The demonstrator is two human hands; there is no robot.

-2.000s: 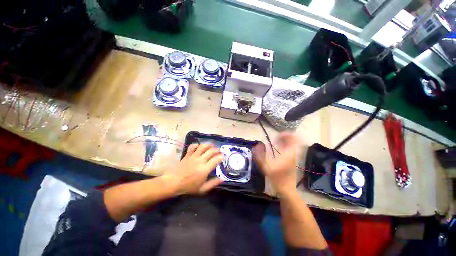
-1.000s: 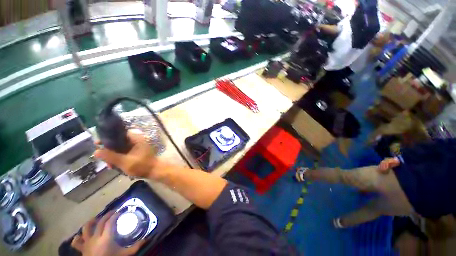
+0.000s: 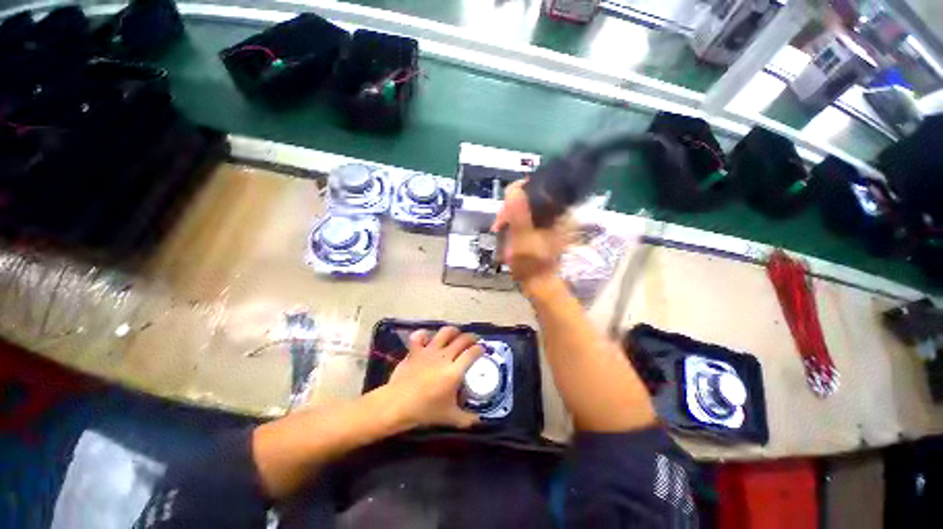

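Observation:
A speaker driver [image 3: 488, 382] lies magnet up in a black front cabinet half [image 3: 526, 356] on the bench. My left hand [image 3: 439, 374] rests over the driver's left side, fingers on its frame. My right hand [image 3: 530, 240] holds the black electric screwdriver [image 3: 558, 190] at the front of the screw feeder [image 3: 478, 261]. The screwdriver is blurred and its tip is hidden. Thin wires [image 3: 352, 351] trail left from the cabinet half.
Three loose drivers [image 3: 343, 244] lie left of the feeder. A bag of screws [image 3: 591, 254] is right of it. A second cabinet half [image 3: 670, 391] with a driver and a red wire bundle [image 3: 796, 320] lie further right. Dark shells [image 3: 377, 83] stand on the green belt [image 3: 445, 129].
The view has swung back from the right side to the bench. My right hand has taken hold of the screwdriver and brought it to the feeder. My left hand remains at the driver.

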